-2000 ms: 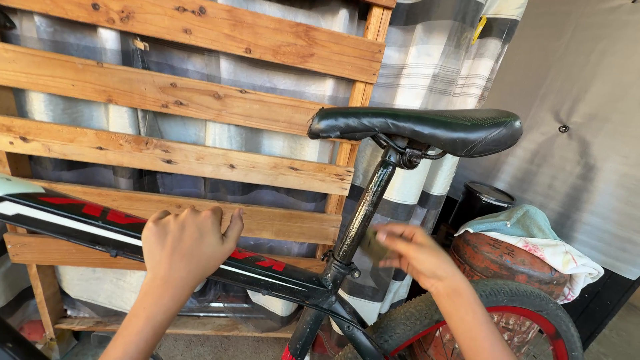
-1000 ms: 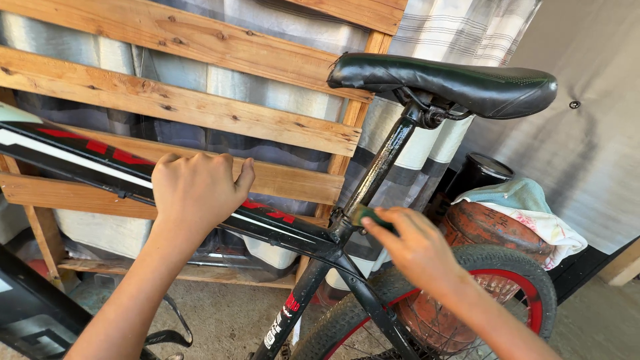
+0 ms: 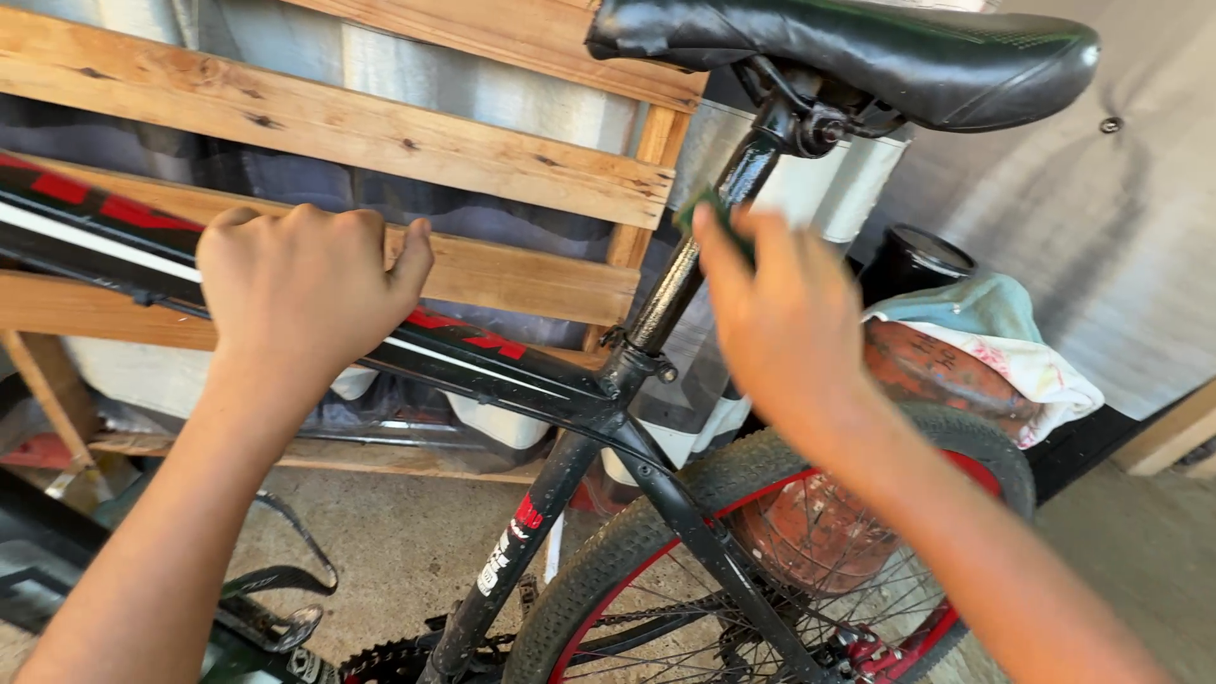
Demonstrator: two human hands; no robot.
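My left hand [image 3: 309, 285] is closed over the bicycle's black top tube [image 3: 494, 366], which has red and white markings. In my right hand [image 3: 784, 304] is a small dark green pad [image 3: 712, 220], pressed to the upper part of the metal seatpost [image 3: 670, 294]. The post looks wet and shiny near the top and speckled lower down. Above it is the black bicycle saddle [image 3: 855, 57], and at its foot the seat clamp [image 3: 641, 361]. My fingers hide part of the pad.
Behind the frame stands a wooden pallet [image 3: 408, 142] before a striped curtain. The rear wheel's tire [image 3: 589, 570] is at lower right. Beyond it are a rusty metal cylinder [image 3: 940, 370] with cloths [image 3: 959, 304] on top and a black container [image 3: 917, 256].
My right hand with the pad has moved up the seatpost from near the clamp, where it was one second ago. The left hand stays on the top tube. The view has moved closer.
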